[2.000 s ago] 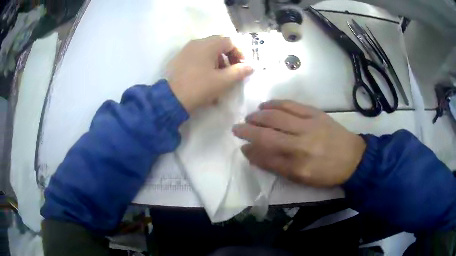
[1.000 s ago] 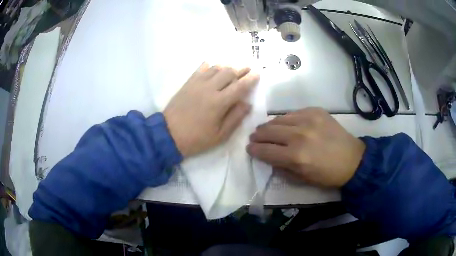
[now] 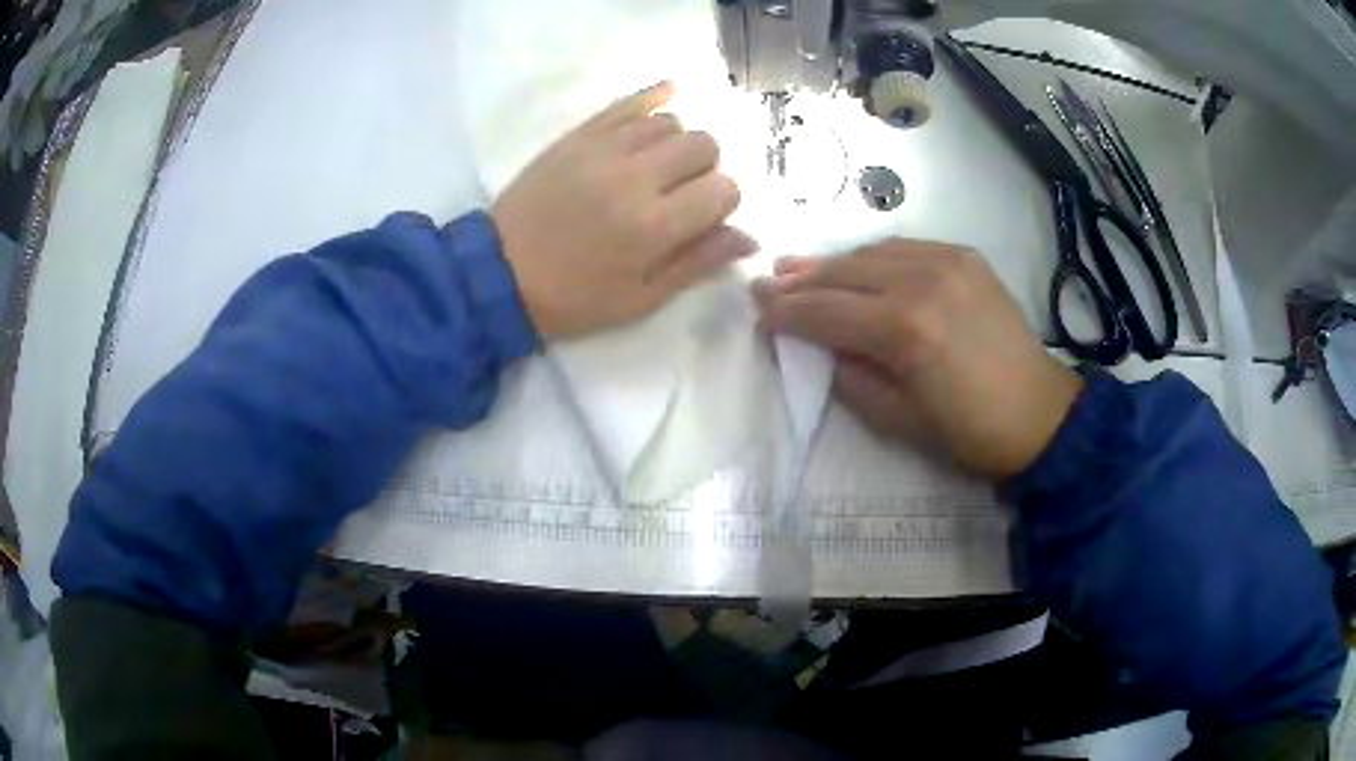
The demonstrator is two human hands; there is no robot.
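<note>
A white fabric piece lies under my left hand and runs up to the left of the presser foot. My left hand rests on it with the fingers bent, pressing it to the table. My right hand pinches the fabric edge and a narrow white strip between thumb and fingers, just below the needle area. The strip hangs down from there over the table's front edge. The exact grip of the right fingertips is hard to tell in the glare.
Black-handled shears and slim silver tweezers or snips lie right of the machine head. A folded white panel lies along the left table edge. Ruler marks run along the front edge.
The fabric and strip have moved up toward the machine. The fabric's lower corner now lies on the table instead of over the edge. My right hand has moved up beside my left fingertips.
</note>
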